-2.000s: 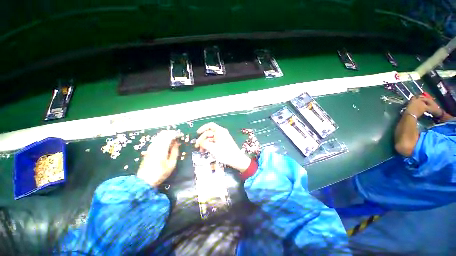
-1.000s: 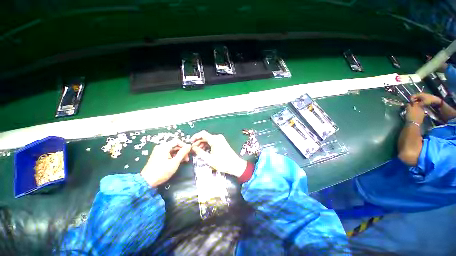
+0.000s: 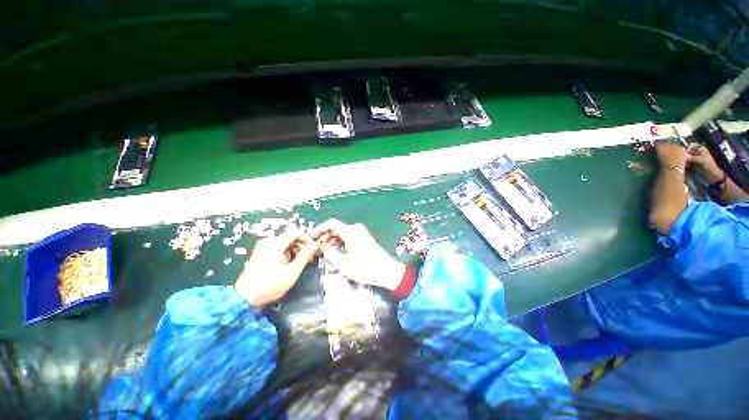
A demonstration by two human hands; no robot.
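A phone unit (image 3: 348, 316) lies on the dark green mat below my hands, its far end under my right hand. My left hand (image 3: 275, 267) and my right hand (image 3: 355, 256) meet fingertip to fingertip just above that far end. Both pinch a small dark, coppery component (image 3: 331, 241), mostly hidden by the fingers. Pale small pieces (image 3: 193, 236) are scattered beyond and left of my left hand. Copper-red small parts (image 3: 413, 235) lie in a loose pile right of my right hand.
A blue parts bin (image 3: 43, 279) stands far left. Two waiting phone units (image 3: 498, 220) lie at right on a clear plastic sheet (image 3: 549, 256). Beyond the white strip (image 3: 271, 187), a green conveyor (image 3: 218, 168) carries phone units and a black pad (image 3: 271, 131). Another worker's arms (image 3: 675, 197) are at far right.
My left hand has moved right and closer to my right hand, and their fingertips now meet. The units and black pad on the conveyor have shifted right. The other worker's hands have moved.
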